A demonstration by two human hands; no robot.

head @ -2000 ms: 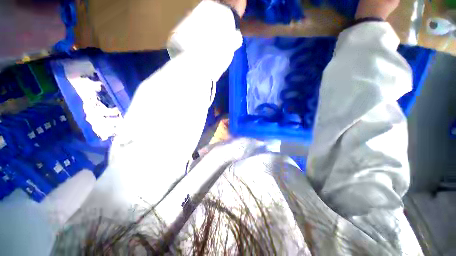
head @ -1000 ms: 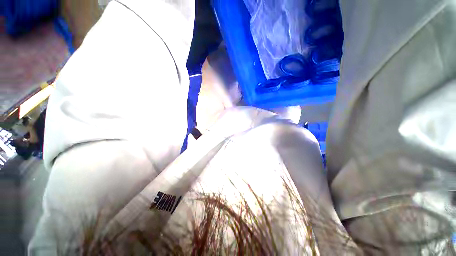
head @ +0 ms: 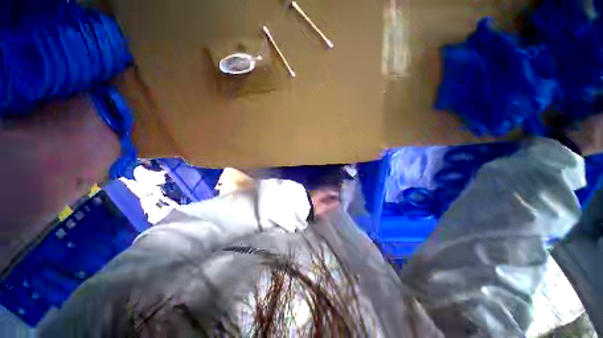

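My left hand (head: 325, 201) is below the bench's front edge, near my body, small and blurred; its fingers are hard to make out. My right hand (head: 588, 135) is at the far right, cut off by the picture's edge, beside a pile of small blue fittings (head: 492, 82). Whether it holds anything cannot be seen. A small white dish (head: 237, 64) sits on a brown square base on the cardboard mat (head: 317, 125). Two cotton swabs lie right of the dish, one nearer (head: 279, 52) and one farther (head: 311, 24).
Blue tailed parts (head: 59, 56) are heaped at the upper left, with one hanging by the grey panel (head: 46, 158). A blue crate (head: 403, 228) with rings and film stands below the bench. A pale-lined bin (head: 153, 191) and another blue crate (head: 79, 237) are at lower left.
The view has swung up to show the bench top. My left arm has drawn back towards my body; its hand is now below the bench edge. My right arm reaches to the right.
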